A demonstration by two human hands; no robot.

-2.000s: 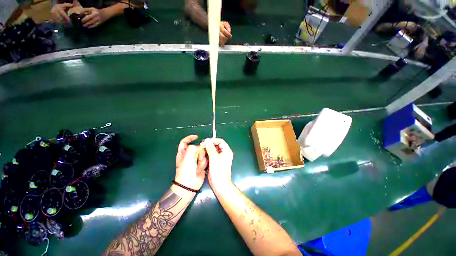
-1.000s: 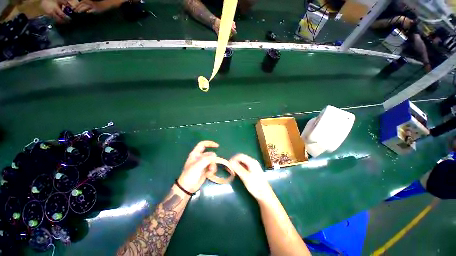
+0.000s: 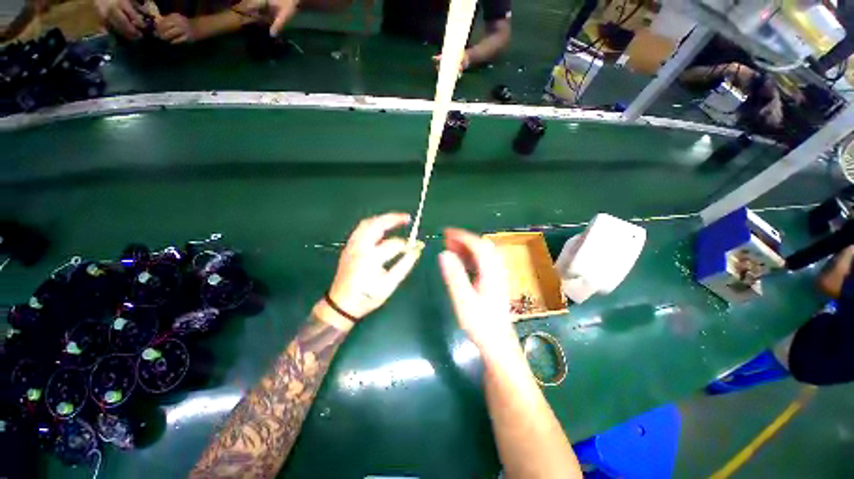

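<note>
A long pale tape strip (image 3: pixel 438 122) runs down from the top edge of the picture to my left hand (image 3: pixel 371 266). My left hand holds its lower end between thumb and fingers, above the green bench. My right hand (image 3: pixel 476 281) is just to the right with thumb and fingers apart and nothing seen in it. It covers part of the left side of the brown carton (image 3: pixel 534 267), which holds small coppery bits. The tape roll (image 3: pixel 563 360), a thin tan ring, lies on the bench right of my right wrist.
Dark units with green dots (image 3: pixel 112 365) are piled at left. A white container (image 3: pixel 604 254) and a blue-and-white box (image 3: pixel 726 251) stand at right. Two black housings (image 3: pixel 529 136) stand near the rail (image 3: pixel 281 99). People's hands show opposite.
The tape roll went from my hands to the bench beside the carton. My left hand has moved up and taken the hanging strip's lower end. My right hand has opened.
</note>
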